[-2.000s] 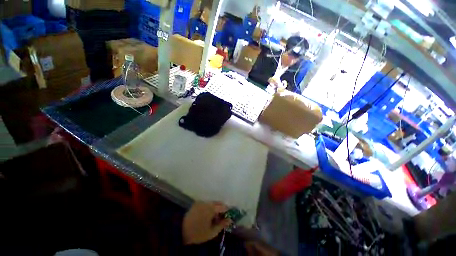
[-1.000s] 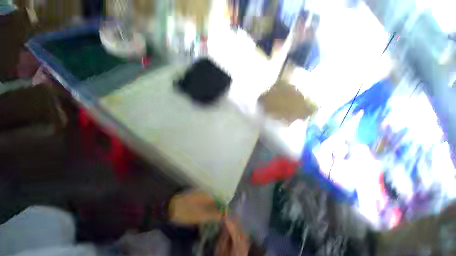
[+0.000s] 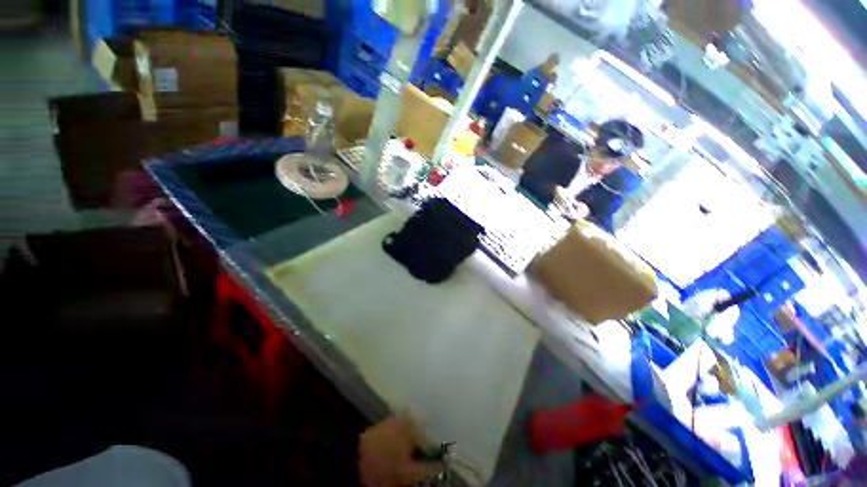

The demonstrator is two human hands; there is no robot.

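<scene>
My left hand (image 3: pixel 392 451) is at the bottom edge of the view, over the near corner of the cream work sheet (image 3: pixel 433 347). Its fingertips hold a small green circuit board (image 3: pixel 435 453) with thin pale wires at its right side. The board is small and partly cut off, so its details cannot be told. My right hand is not visible in the frame. The red glue bottle (image 3: pixel 578 424) lies on its side right of the sheet, nozzle pointing right. Tangled white cables (image 3: pixel 632 466) lie beyond it at the bottom edge.
A black cloth item (image 3: pixel 434 240) lies on the sheet's far part. A cardboard box (image 3: pixel 591 273) and a blue tray (image 3: pixel 680 423) stand to the right. A wire spool (image 3: pixel 312 177) sits at the back left. A person (image 3: pixel 608 181) sits across the bench.
The view swung, blurred, then steadied, with the bench now lower and further right than at first. My right hand, seen near the board a second ago, has left the view. The board remains in my left hand.
</scene>
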